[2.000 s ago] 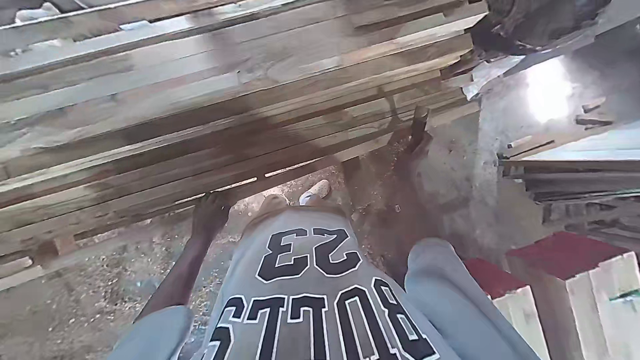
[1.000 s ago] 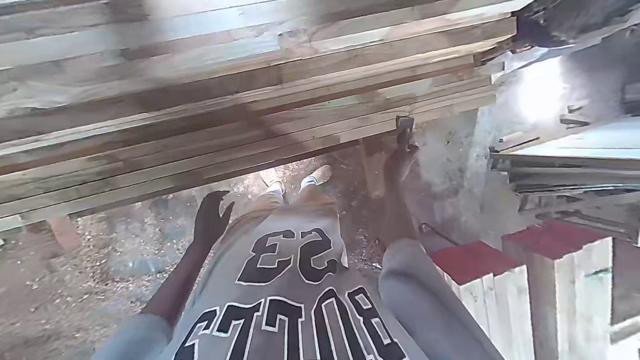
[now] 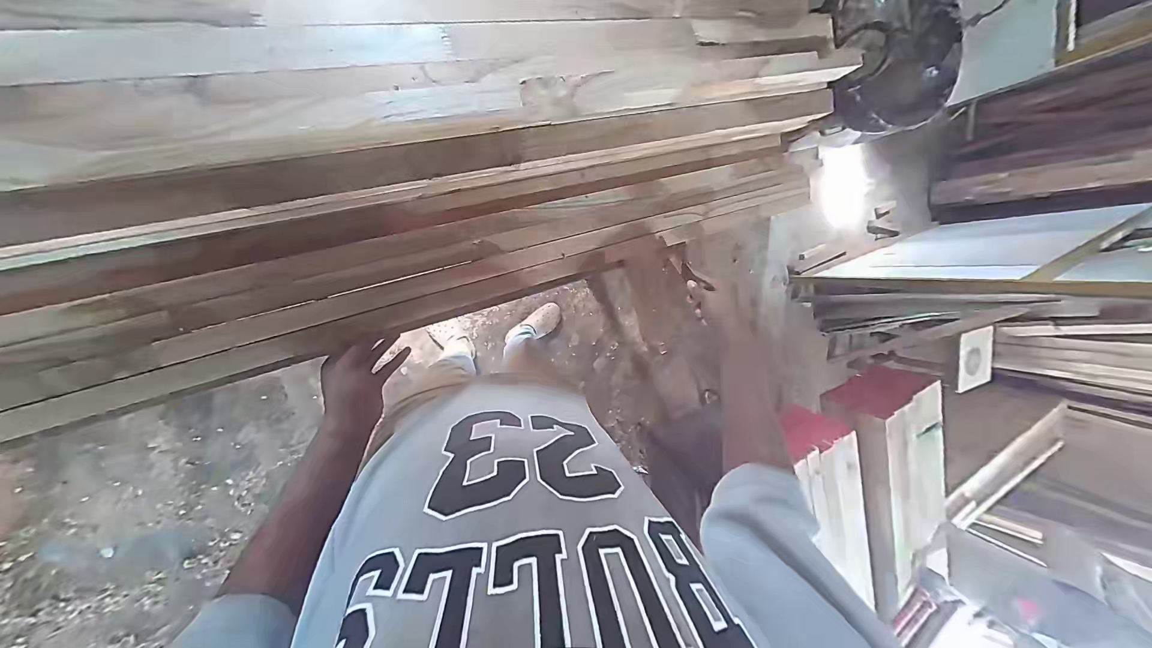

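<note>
A large stack of long wooden boards (image 3: pixel 378 225) runs across the upper left of the view, over my feet. My left hand (image 3: pixel 355 382) is at the lower edge of the stack, fingers spread, with nothing seen in it. Near the right end of the stack, my right hand (image 3: pixel 706 297) is blurred; a small dark tool (image 3: pixel 688 273) shows at its fingers, its kind unclear. Whether the tool touches the boards cannot be told.
Two upright wooden blocks with red tops (image 3: pixel 882 391) stand at my right. Behind them lie a pale panel (image 3: pixel 981 247) and more stacked timber (image 3: pixel 1080 351). A dark round object (image 3: pixel 895 63) sits beyond the stack's right end. Debris litters the ground (image 3: pixel 180 504).
My right hand has dropped from the end face of the boards to just below their edge. My left hand, apart from the stack one second ago, is now at its lower edge.
</note>
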